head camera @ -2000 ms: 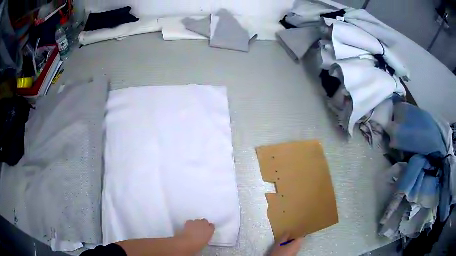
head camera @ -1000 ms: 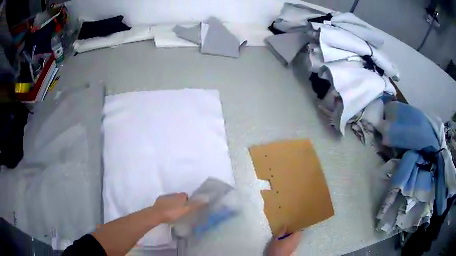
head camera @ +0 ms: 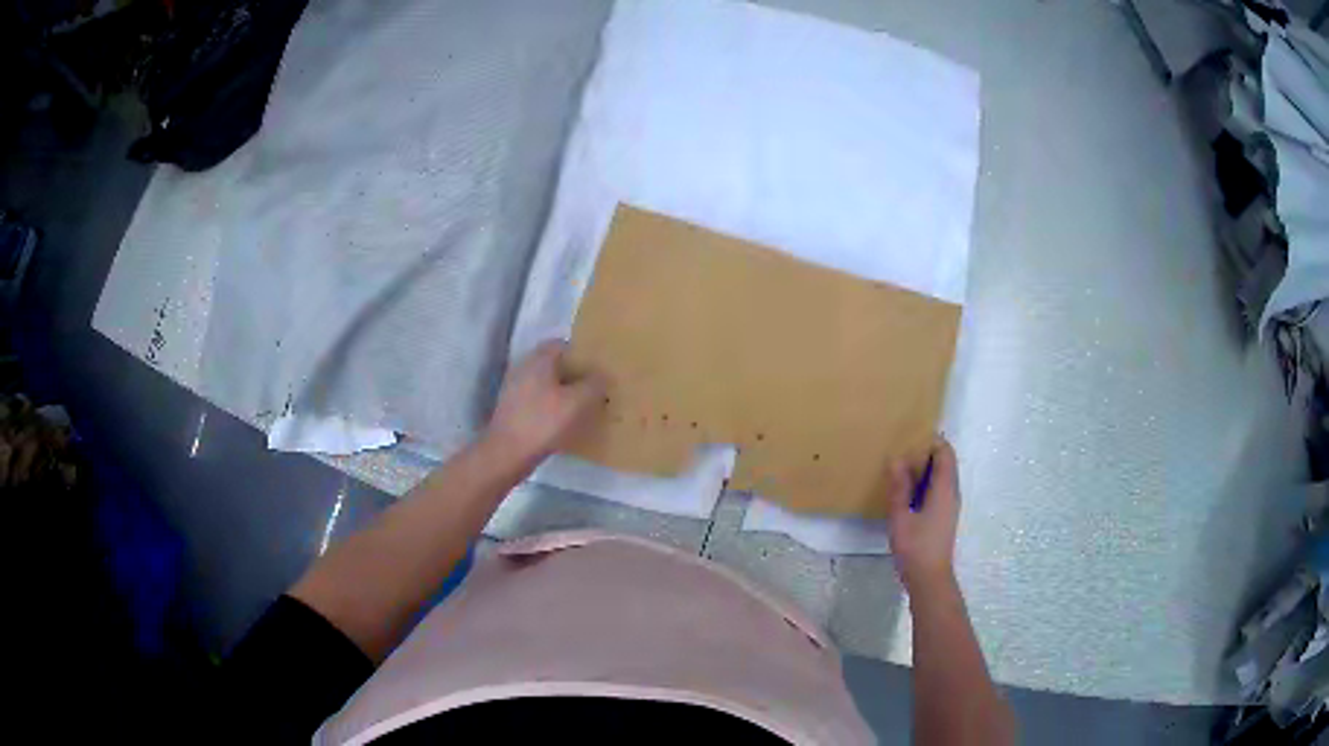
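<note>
The tan pattern card [head camera: 773,343] lies over the near part of the white cut panels [head camera: 816,131], its row of tiny holes and notch towards me. White fabric shows in the notch and below the card's near edge. My left hand [head camera: 542,401] grips the card's left edge near its lower corner. My right hand [head camera: 924,503] is at the card's lower right corner, with the blue-purple pen [head camera: 923,483] in its fingers. Whether the right fingers also pinch the card is hard to tell.
Grey panels [head camera: 401,190] lie left of the white ones, with a small white piece [head camera: 332,434] sticking out below. A black plastic bag [head camera: 219,88] is at the upper left. Grey and white bundles [head camera: 1304,161] lie at the right. The table's near edge runs before my apron.
The card has moved from the bare table onto the white panels and turned, notch towards me. The grey-blue piece at my left hand is gone from view. My view has tilted down.
</note>
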